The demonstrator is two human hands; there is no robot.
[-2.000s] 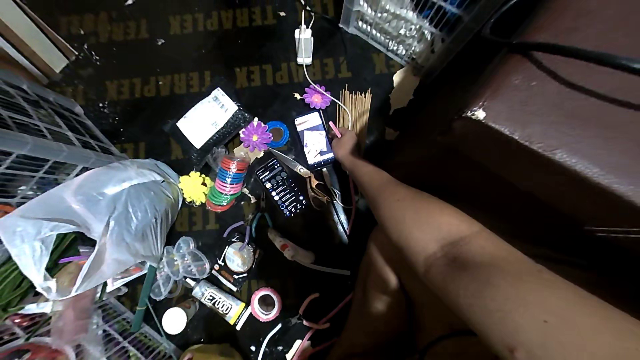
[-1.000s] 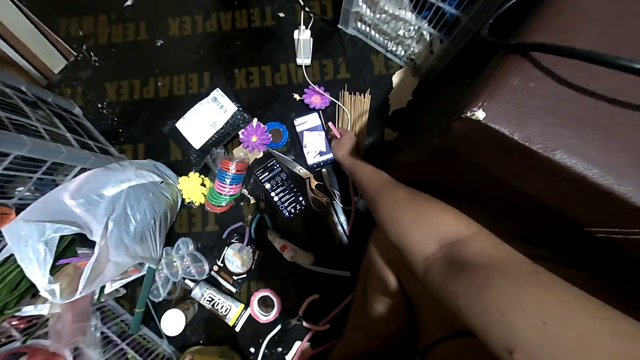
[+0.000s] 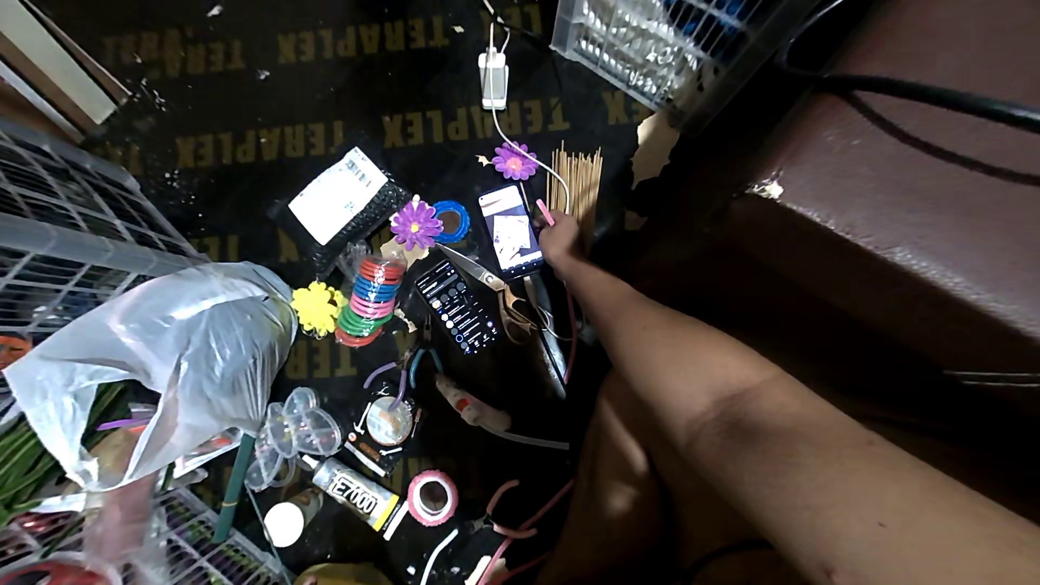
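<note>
My right hand [image 3: 559, 236] is at the right edge of a lit smartphone [image 3: 510, 231], its fingers curled; a small pink thing [image 3: 545, 213] sticks up from it, and whether it is held is unclear. At lower left, a blurred skin-toned shape, apparently my left hand [image 3: 126, 516], is partly covered by a translucent plastic bag [image 3: 187, 333]; its fingers cannot be made out. Between lie a second phone [image 3: 457, 307], scissors [image 3: 512, 309], purple flowers [image 3: 416, 226], a yellow flower [image 3: 318, 309] and a stack of colored tape rolls [image 3: 370, 301]. Thin wooden sticks [image 3: 578, 183] stand beyond my right hand.
A glue tube [image 3: 355, 493], a pink tape roll [image 3: 432, 497], pliers [image 3: 508, 512] and a hot glue gun [image 3: 471, 406] lie near me. Plastic crates [image 3: 73, 219] flank the left; another crate [image 3: 642, 49] is at upper right. A white charger [image 3: 493, 79] trails its cable past the sticks.
The plastic bag has shifted in shape at its left side, and an orange thing shows beside it. My right hand has stayed by the phone.
</note>
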